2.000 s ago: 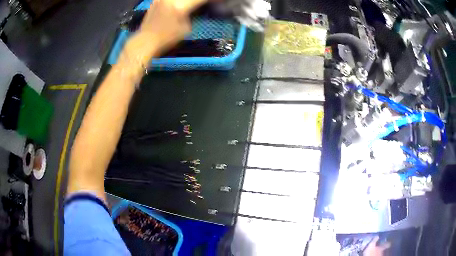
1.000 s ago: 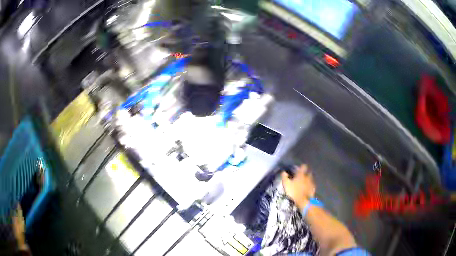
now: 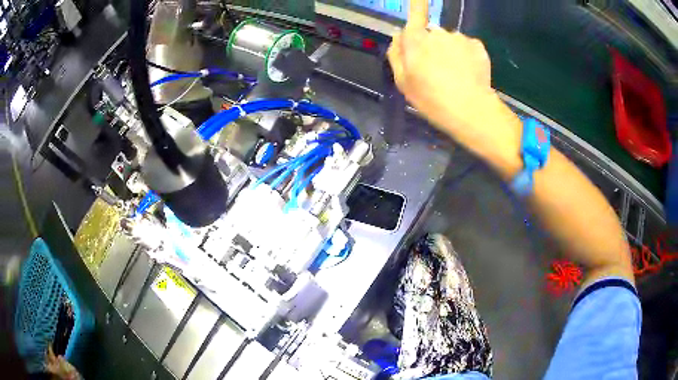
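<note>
My right hand (image 3: 446, 70) is at the top, with its index finger raised onto the lit touchscreen (image 3: 394, 6) and its other fingers curled. Nothing shows in it. A blue band is on the wrist. My left hand (image 3: 61, 367) is small and cut off at the lower left, by the blue plastic basket (image 3: 46, 297). Dark cables (image 3: 65, 326) lie in the basket. Whether my left hand holds anything is hidden.
The brightly lit machine (image 3: 253, 252) with blue air tubes fills the middle. Black cables cross the white conveyor (image 3: 167, 315). A phone (image 3: 377, 207) lies on the machine plate. A wire spool (image 3: 266, 46) stands behind. A red tray (image 3: 641, 111) is at right. My patterned trouser leg is below.
The view has swung right from the basket and mat to the machine. My right hand has risen from near my leg to the touchscreen. My left hand remains low at left by the basket.
</note>
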